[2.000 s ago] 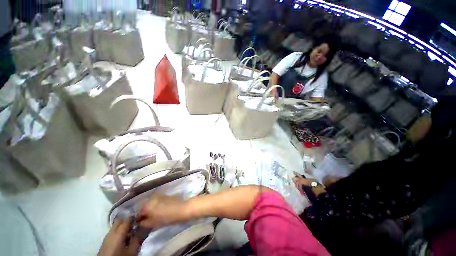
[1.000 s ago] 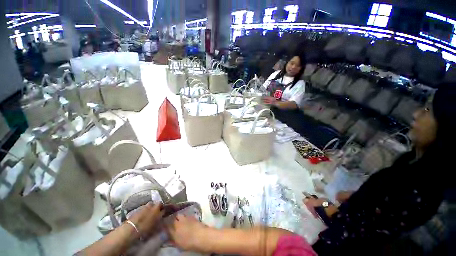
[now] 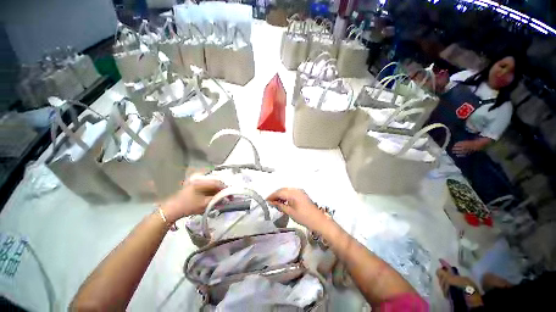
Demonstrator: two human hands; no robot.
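Observation:
An open beige tote bag (image 3: 247,259) lies nearest me at the bottom, its pale lining showing and white crumpled tissue (image 3: 271,294) at its mouth. Just behind it stands another tote (image 3: 198,234) with an arched handle and tissue. My left hand (image 3: 196,198) is at the left side of this second bag's top, fingers bent; whether it grips anything is unclear. My right hand (image 3: 292,202) is at the right side of the same bag, fingertips near its top edge; its hold is also unclear. A further handle arches behind my hands.
Tissue-stuffed totes stand in rows at left (image 3: 143,161) and right (image 3: 384,164). A red wedge-shaped object (image 3: 272,106) stands mid-table. Clear plastic (image 3: 396,244) and a leopard-print piece (image 3: 466,198) lie at right. A person (image 3: 475,116) in an apron and another person's hand are at right.
Both hands have moved from the nearest bag's opening to the bag behind it. The nearest bag now shows its open mouth and tissue. The view has turned left and down.

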